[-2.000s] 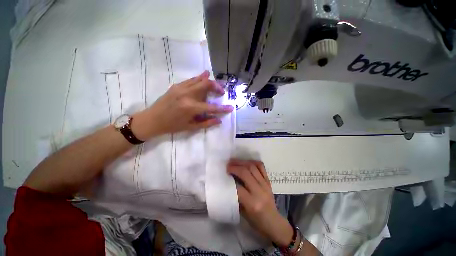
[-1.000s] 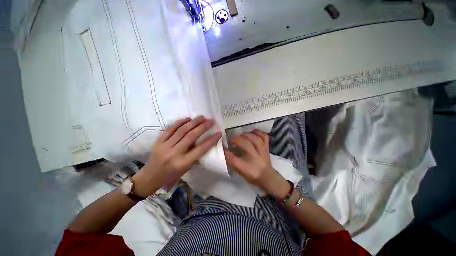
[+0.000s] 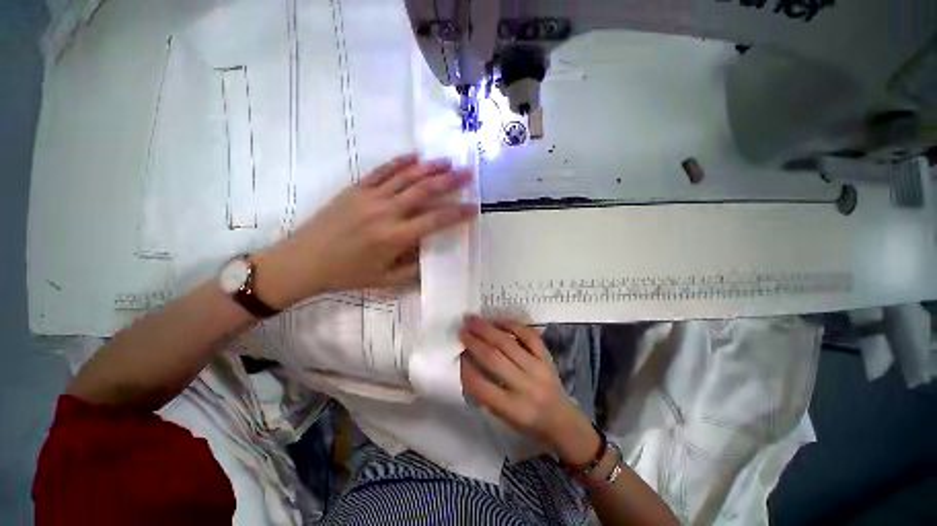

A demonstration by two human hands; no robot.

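Note:
A white garment panel (image 3: 195,195) with dark double stitch lines and a narrow welt-like rectangle lies on the table, left of the needle. A folded white band (image 3: 444,308) runs along its right edge, up to the lit presser foot (image 3: 470,111). My left hand (image 3: 385,226) lies flat on the panel and band just below the presser foot, fingers somewhat spread and blurred. My right hand (image 3: 514,375) holds the band's right edge at the table's front edge, fingers bent; its thumb is hidden. The band's lower end curls over below the hands.
The sewing machine head (image 3: 637,21) overhangs the top. The machine table (image 3: 668,252) has ruler marks near its front edge. White stitched cloth (image 3: 709,411) hangs at the right. A striped apron (image 3: 432,498) and more white cloth (image 3: 221,411) are below.
My left hand has moved up from the table's front edge to near the presser foot. My right hand remains at the band's edge. The camera view has shifted, showing more of the machine head.

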